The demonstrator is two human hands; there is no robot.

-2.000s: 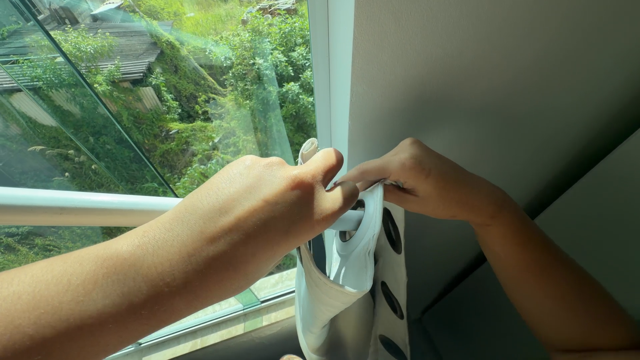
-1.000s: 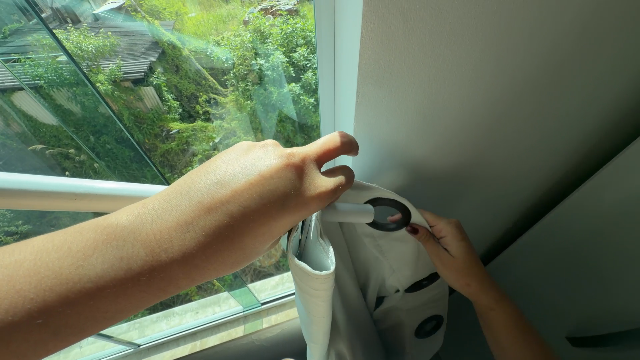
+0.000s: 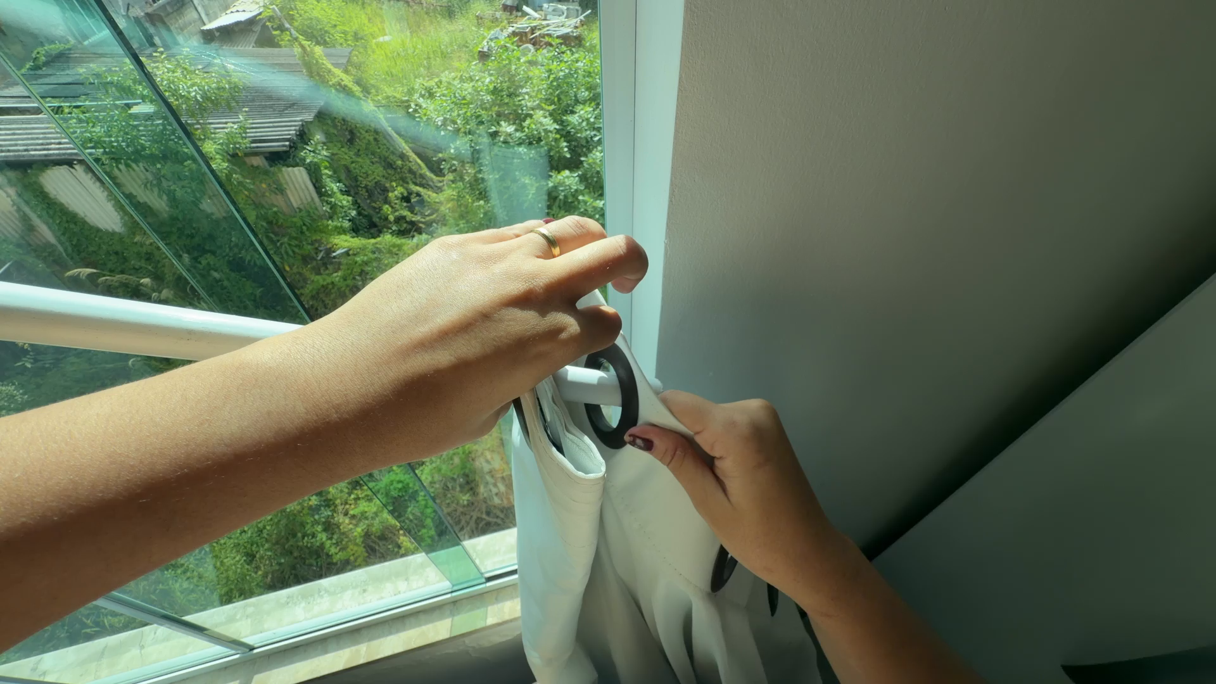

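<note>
A white curtain rod [image 3: 142,321] runs from the left edge behind my left wrist, and its end passes through a black curtain eyelet [image 3: 627,394]. My left hand [image 3: 532,304], with a ring on one finger, lies over the rod and pinches the curtain's top edge above that eyelet. My right hand [image 3: 741,465] grips the white curtain [image 3: 655,513] just right of the same eyelet, thumb near its rim. Gathered folds hang below my left hand. More black eyelets [image 3: 724,570] show lower down, under my right hand.
A glass window [image 3: 380,190] with a white frame [image 3: 636,171] stands at the left, its sill [image 3: 332,627] below. Plants and roofs lie outside. A plain wall [image 3: 883,190] rises close at the right, with a grey slanted surface [image 3: 1073,494] at the lower right.
My right hand was beside my left at the curtain's top, then moved down and right along the cloth. The eyelet, facing me a second ago, is now turned more edge-on around the rod.
</note>
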